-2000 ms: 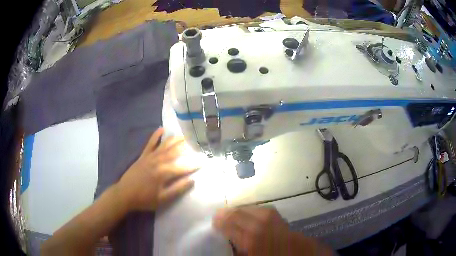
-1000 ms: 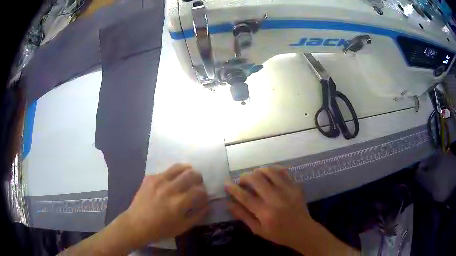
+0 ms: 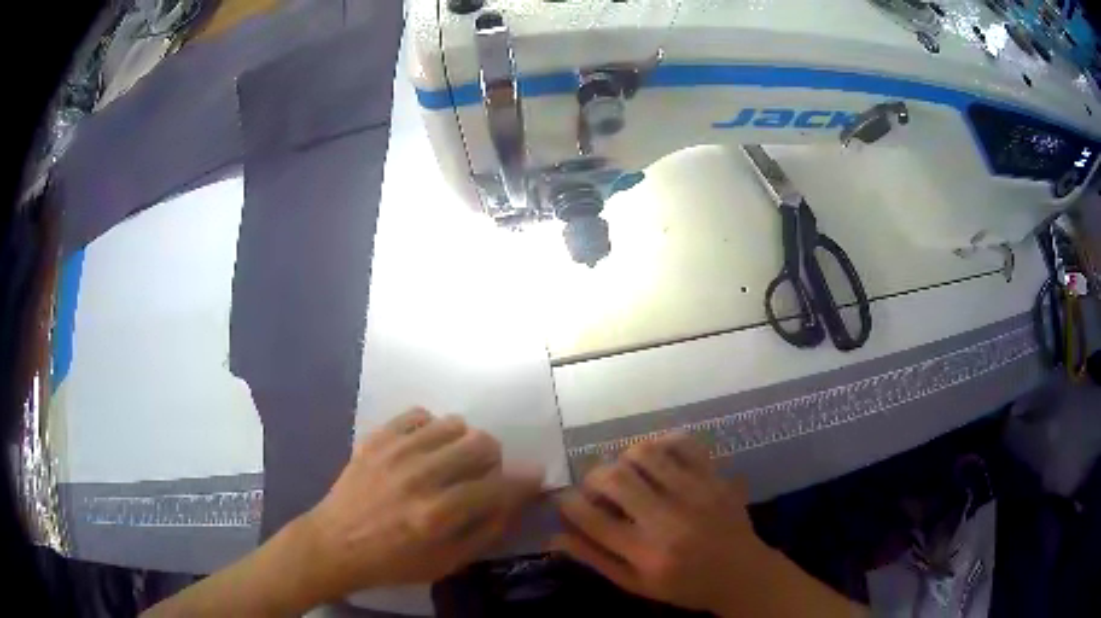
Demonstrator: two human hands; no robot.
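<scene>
A long white cloth piece [image 3: 453, 374] runs from under the sewing machine's needle area [image 3: 513, 223] down to the table's front edge. My left hand [image 3: 423, 495] lies on its lower end with the fingers curled. My right hand [image 3: 658, 519] is beside it, fingers curled at the cloth's lower right corner. The fingertips are blurred, so whether either hand pinches the cloth is unclear. A dark grey panel [image 3: 308, 266] lies left of the white piece and hangs toward the front edge.
Black-handled shears [image 3: 815, 272] lie on the machine bed under the white machine arm [image 3: 724, 73]. Yellow-handled scissors [image 3: 1072, 320] are at the far right edge. A grey ruler-like strip [image 3: 869, 392] runs along the table front. A lit control panel [image 3: 1026, 145] is upper right.
Since two seconds ago, my left hand has moved from beside the needle area to the cloth's front end, and the white cloth there now lies flat. The view has tilted down.
</scene>
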